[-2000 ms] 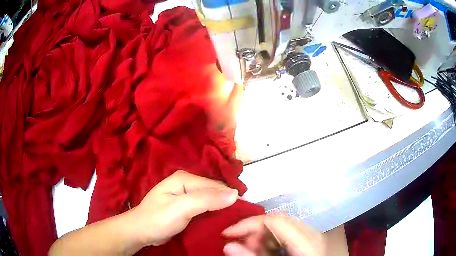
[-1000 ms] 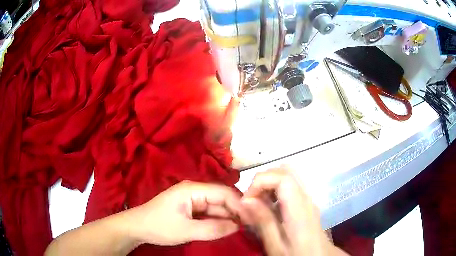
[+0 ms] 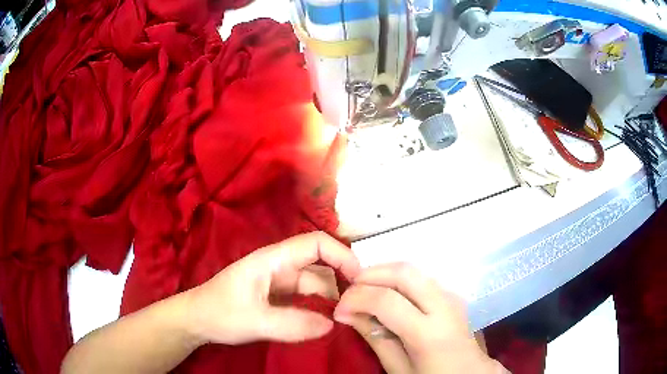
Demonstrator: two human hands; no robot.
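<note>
Red fabric [image 3: 241,157] lies in large folds left of the sewing machine's needle area and runs down to the front edge. My left hand [image 3: 256,296] is at the bottom centre, its fingers curled round an edge of the fabric. My right hand [image 3: 409,314] meets it from the right, fingertips pinching the same fabric edge. Something silvery shows between the right fingers; I cannot tell what it is. The sewing machine head [image 3: 358,51] stands above, with a warm light at the needle.
Scissors with red handle loops [image 3: 574,144] lie at the right, partly under a flat black object [image 3: 545,88]. A grey ribbed knob [image 3: 439,131] sits beside the needle. Black thin pieces [image 3: 643,150] lie at far right. A ruler strip [image 3: 570,237] runs along the front edge.
Both hands have come together from being apart on the fabric. Lately the left fingers have risen and opened into a wider curl round the edge. The main red pile has stayed in place.
</note>
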